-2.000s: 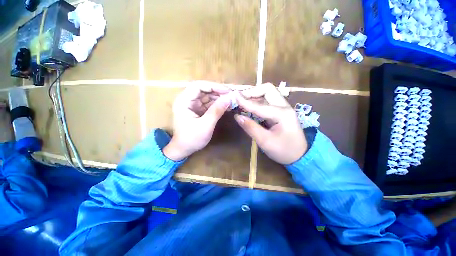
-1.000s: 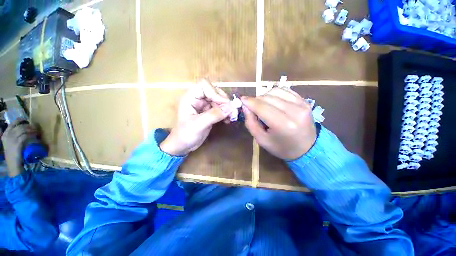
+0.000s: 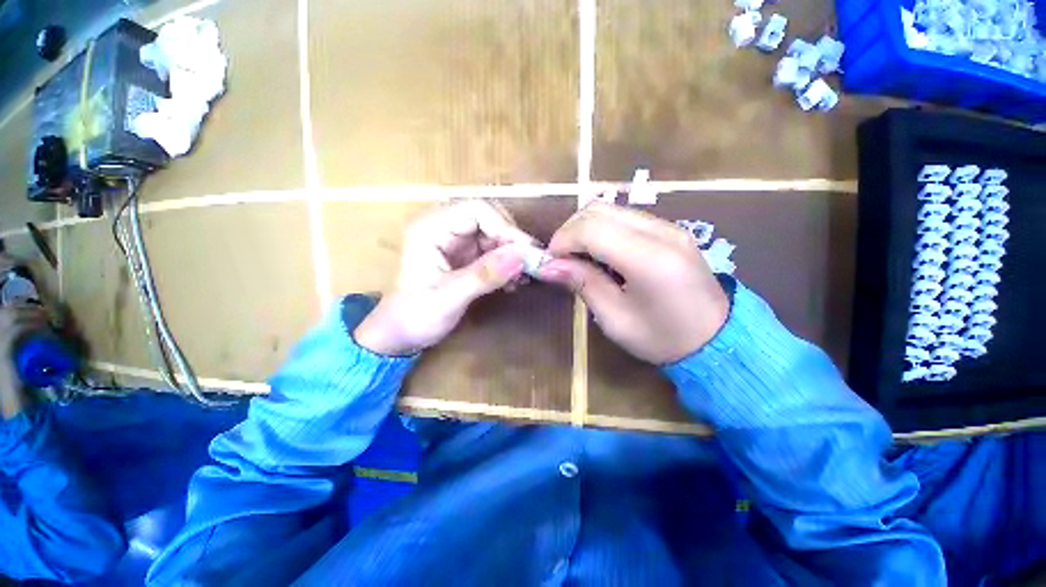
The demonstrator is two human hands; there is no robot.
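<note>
A small white plastic housing (image 3: 533, 263) is pinched between the fingertips of both hands, above the brown bench. My left hand (image 3: 451, 275) holds its left side with thumb and forefinger. My right hand (image 3: 638, 279) has thumb and forefinger on its right side. The fingers cover most of the part, and I cannot tell whether a smaller piece is in it. Loose white parts (image 3: 720, 255) lie just right of my right hand, partly hidden by it. Another white part (image 3: 642, 187) lies behind that hand.
A black tray (image 3: 886, 287) with columns of white parts (image 3: 959, 269) is at right. A blue bin (image 3: 877, 63) of white parts and a loose cluster (image 3: 809, 69) are at upper right. A control box (image 3: 109, 109), white crumpled lump (image 3: 189, 86), cables (image 3: 149, 298) and another person's hand (image 3: 14, 333) are at left.
Both hands stay together at the middle. The right fingertips have closed in around the white part, and the dark bit seen beside it one second ago no longer shows. The other person's hand has shifted left.
</note>
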